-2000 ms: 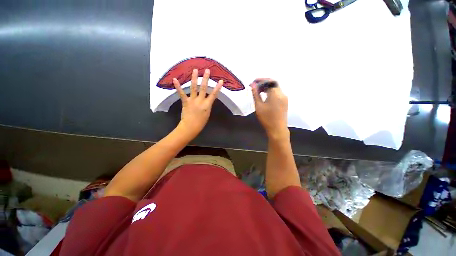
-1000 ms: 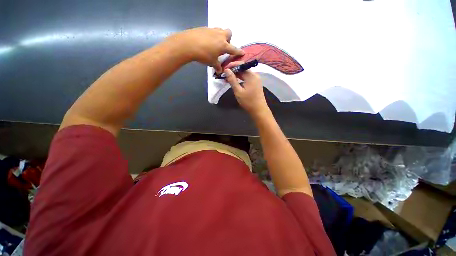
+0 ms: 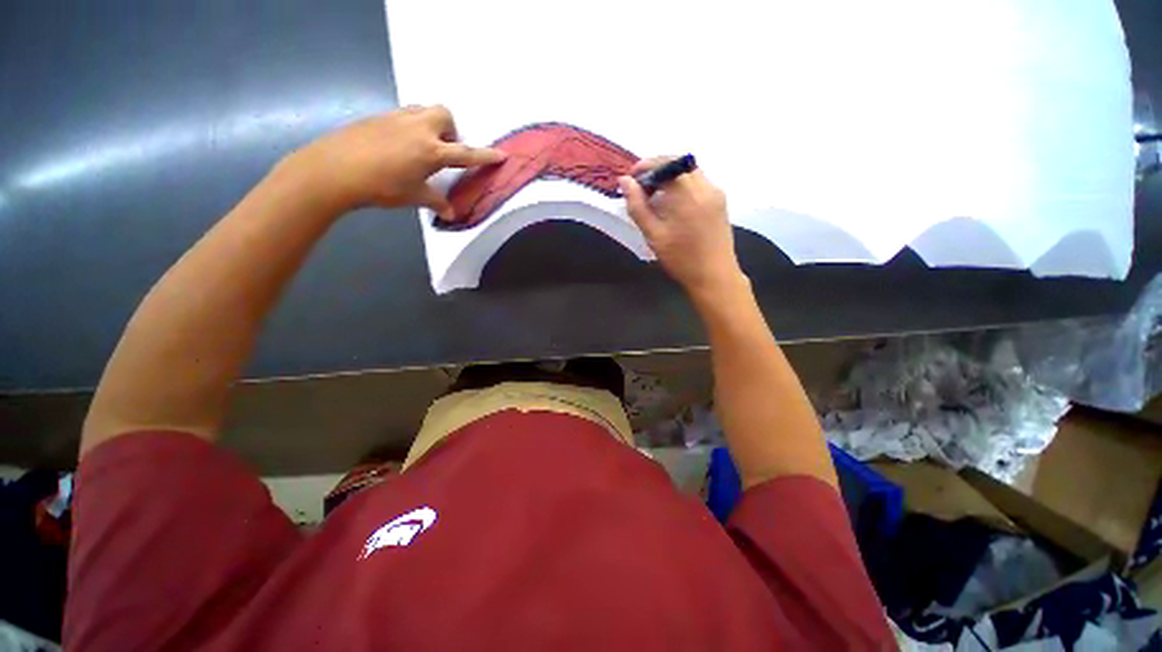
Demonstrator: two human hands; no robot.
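The red crescent pattern template [image 3: 542,155] lies on the white fabric lay [image 3: 790,96], above the first scallop of its near edge. My left hand [image 3: 414,159] is at the template's left end, with fingertips pressing on it; it grips nothing. My right hand [image 3: 686,223] is shut on the dark marker pen [image 3: 665,175] at the template's right end. The pen's tip is hidden by the fingers. The lay's near edge has several scallops.
The dark grey table [image 3: 166,268] runs along the front and left. Below its edge at the right are a scrap heap [image 3: 949,395], a clear plastic bag [image 3: 1111,357], cardboard boxes [image 3: 1096,478] and a blue item [image 3: 867,490].
Since the last earlier frame, my right hand has moved with the pen from the template's left end to its right end. My left hand stays at the left end. The view has shifted.
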